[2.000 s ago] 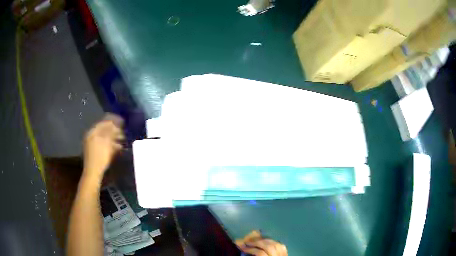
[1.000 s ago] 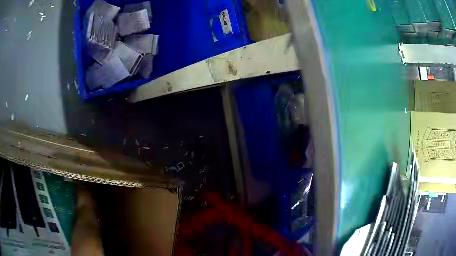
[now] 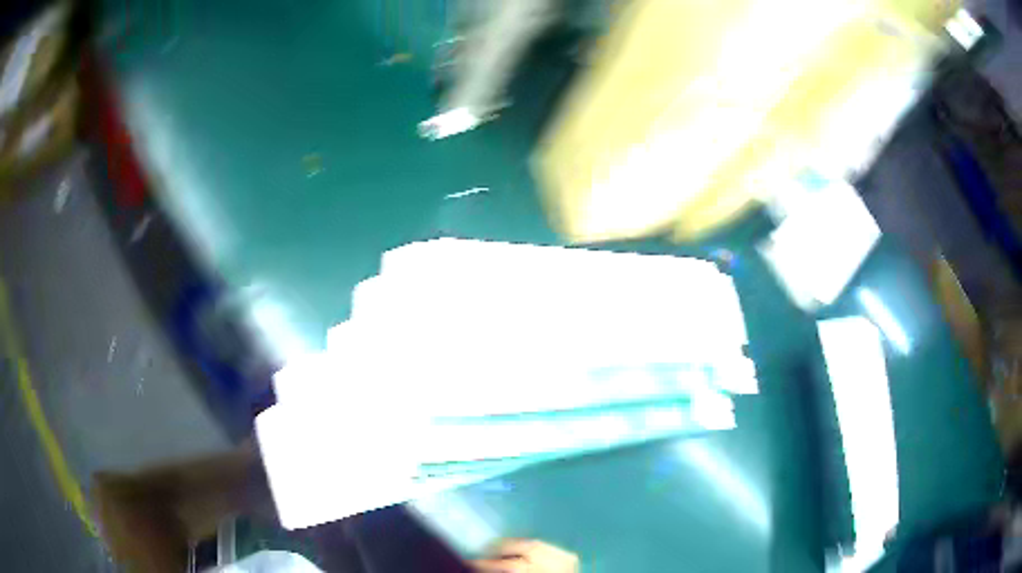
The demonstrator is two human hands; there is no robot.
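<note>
A fanned stack of long white boxes or flat cartons lies across the green bench, with green strips along its near edge. It is overexposed, so its print cannot be read. My right hand is at the bottom edge, just below the stack, not touching it. It is mostly cut off, and whether it holds anything is hidden. My left hand is not in view. A pale, rounded thing at the bottom left is cut off and unclear.
Yellow-tan cartons stand on the green bench at the upper right. A small white box and a long white box lie at the right. An open brown carton is low at the left, beside the grey floor.
The view has swung from the floor carton and blue bin back up to the bench. My left hand, earlier reaching into the carton, is out of view. My right hand shows again.
</note>
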